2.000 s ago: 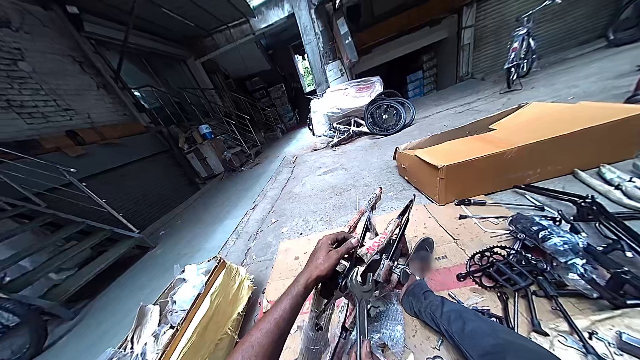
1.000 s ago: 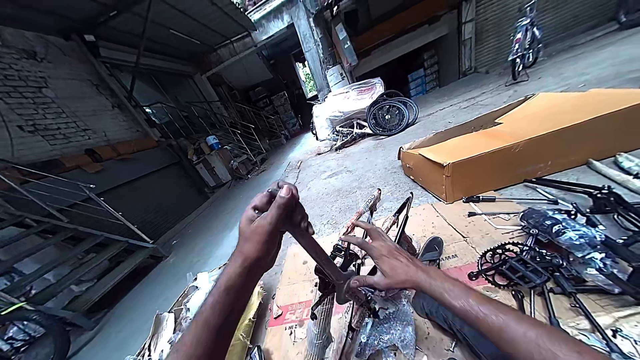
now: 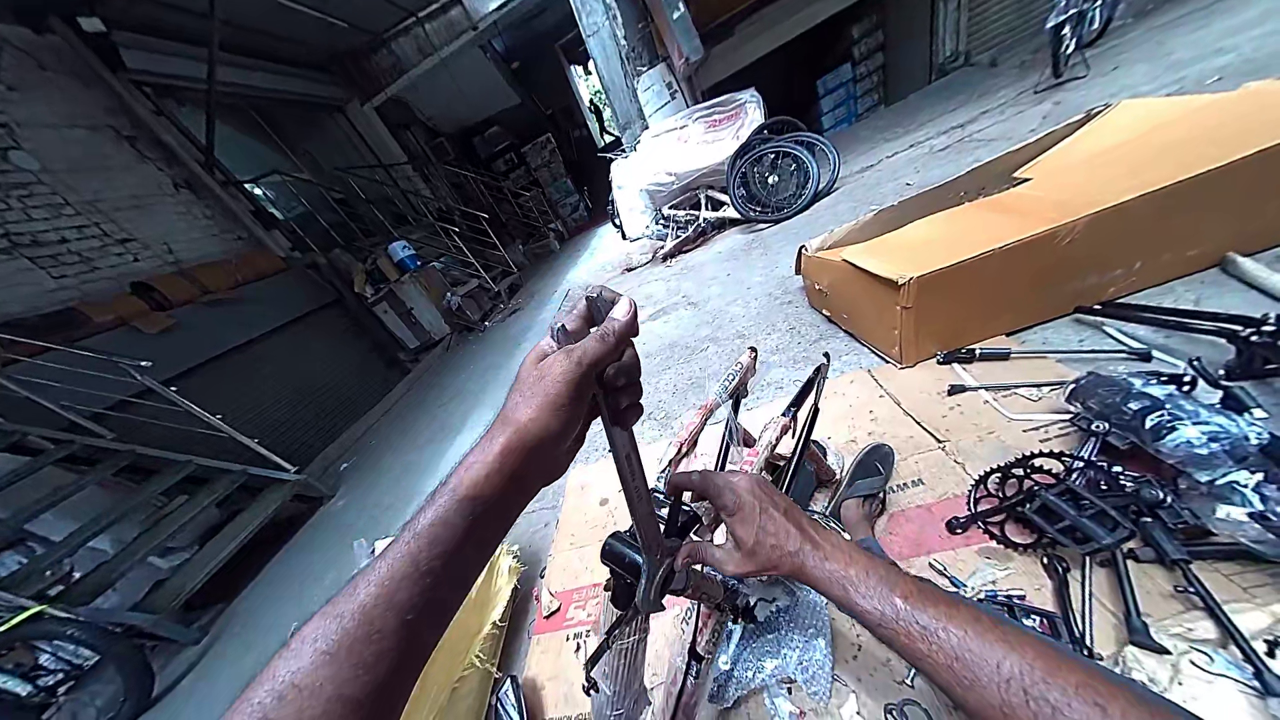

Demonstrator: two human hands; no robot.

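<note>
My left hand (image 3: pixel 580 385) is closed around the upper end of a long steel open-end wrench (image 3: pixel 632 480), which slants down to the bottom bracket area of a black bicycle frame (image 3: pixel 622 560). The wrench's jaw sits at the frame's tube. My right hand (image 3: pixel 745 525) is at the lower end of the wrench, thumb and forefinger apart around the joint; whether it grips anything there is unclear. Two black stays (image 3: pixel 805 400) of the frame point upward, one partly wrapped in printed paper. Bubble wrap (image 3: pixel 780 645) lies beside the frame on flattened cardboard (image 3: pixel 900 400).
My sandalled foot (image 3: pixel 865 485) rests right of the frame. Farther right lie a chainring with crank (image 3: pixel 1020 490), pedals and other bicycle parts. A long cardboard box (image 3: pixel 1050 230) stands behind them. Bicycle wheels (image 3: pixel 775 182) lean on a wrapped stack ahead. Metal steps (image 3: pixel 120 500) are at left.
Two seconds ago one hand was on the upright frame parts and the wrench was low; now my left hand holds its raised end. My right hand has come in to the wrench's lower end.
</note>
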